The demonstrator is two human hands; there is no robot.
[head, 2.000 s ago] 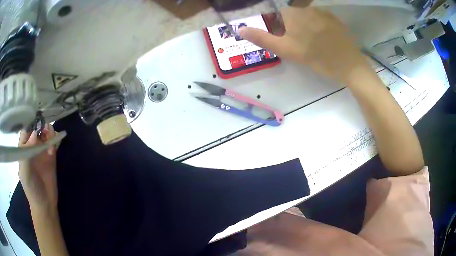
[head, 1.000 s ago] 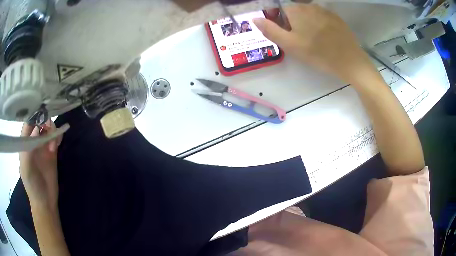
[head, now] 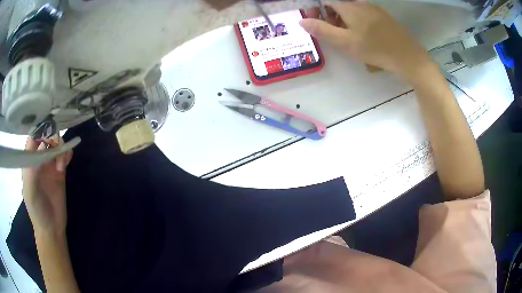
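Note:
A smartphone [head: 280, 48] with a lit screen and red case lies on the white machine bed, its upper end cut off by the machine arm. My right hand [head: 366, 37] is at the phone's upper right, thumb over the screen edge; its other fingers are partly hidden behind the machine arm, so its hold is unclear. A dark garment panel [head: 189, 223] lies over the bed and table edge, with a square-ended strap to the right. My left hand [head: 48, 163] is at the panel's left edge, its fingertips partly hidden behind the machine head and curved bar.
The machine head [head: 171, 23] hangs across the top, with a ribbed white knob [head: 28, 91] and a cream knob [head: 135, 136]. Thread snips [head: 280, 114] with pink and blue handles lie below the phone. A thin pointed metal piece [head: 459, 88] is at right.
My right hand has shifted slightly right, its thumb drawing back from mid-screen toward the phone's right edge. The view has shifted a little. The panel and snips lie as before.

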